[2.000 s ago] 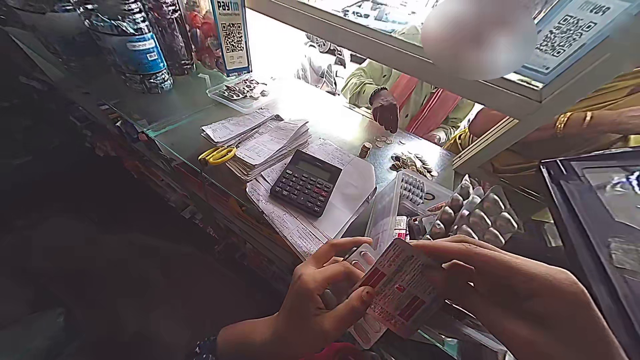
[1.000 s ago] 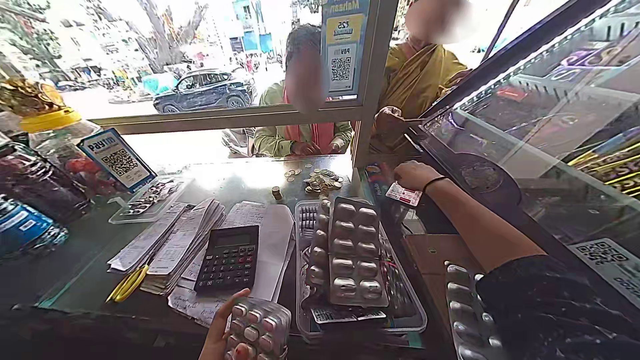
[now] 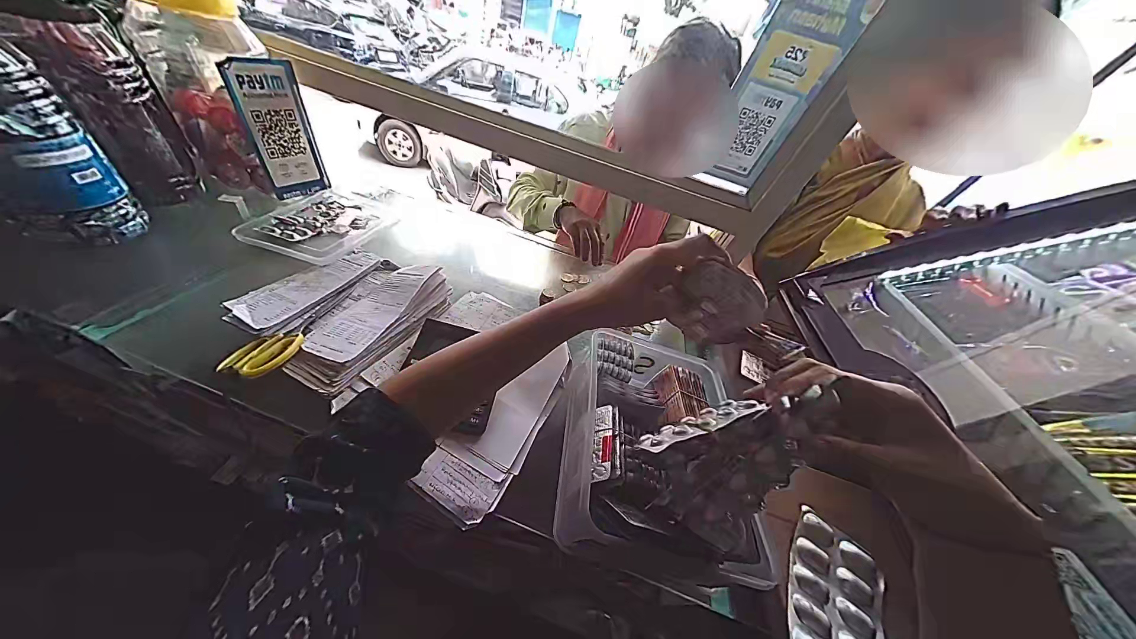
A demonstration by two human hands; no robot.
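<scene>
My left hand (image 3: 661, 282) is raised over the far end of a clear plastic box (image 3: 575, 497), gripping blister packs (image 3: 723, 300) that are blurred. Blister packs (image 3: 719, 461) lie at the front of that box, and my right hand (image 3: 839, 422) is closed on their upper right edge. Inside the box are more tablet strips (image 3: 682, 395). Below my right hand, outside the box, a silver blister pack (image 3: 834, 577) rests on a brown surface. My left forearm partly hides a black calculator (image 3: 435, 337) on papers (image 3: 484, 475).
Yellow-handled scissors (image 3: 259, 355) lie beside stacked written slips (image 3: 377, 311). At the back left stand plastic jars (image 3: 62, 169), a QR-code stand (image 3: 275, 129) and a shallow tray (image 3: 311, 253). A co-present person's hand (image 3: 581, 235) is near coins (image 3: 572, 282) beyond the frame bar. A glass case (image 3: 1003, 337) borders the right.
My left hand has moved from the near side of the box to above its far end. My right hand has come back from the far right to the packs at the box.
</scene>
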